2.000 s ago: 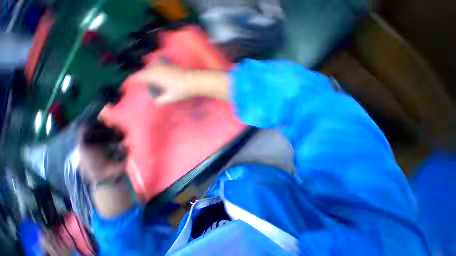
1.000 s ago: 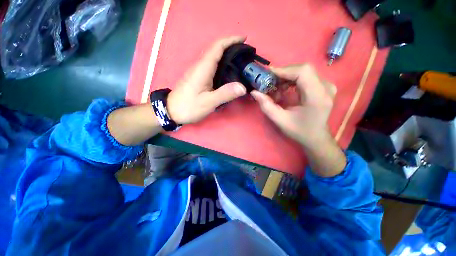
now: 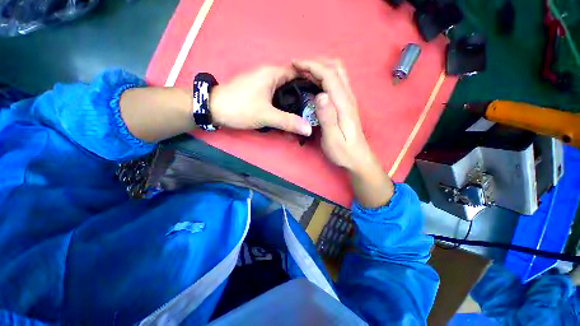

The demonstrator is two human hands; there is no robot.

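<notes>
A black plastic housing (image 3: 287,97) is held between my two hands above the pink-red mat (image 3: 254,38). A silver motor (image 3: 310,113) sits in or against the housing, with its end showing between my thumbs. My left hand (image 3: 248,102) wraps the housing from the left, thumb near the motor. My right hand (image 3: 337,114) is on the right side of the housing and motor, fingers over the top. The hands hide most of both parts. Another silver motor (image 3: 407,62) lies on the mat to the right.
Black housings (image 3: 466,54) stand at the mat's far right edge. An orange electric screwdriver (image 3: 531,119) lies at the right, beyond the silver-grey screw feeder (image 3: 502,172). A blue bin (image 3: 547,223) and a black cable (image 3: 509,249) are at the right. A clear plastic bag (image 3: 38,14) is at the upper left.
My right fingers have moved from the motor's end to around the housing, closing in on my left hand. The motor shows less. The camera view has shifted, bringing more of the feeder into sight.
</notes>
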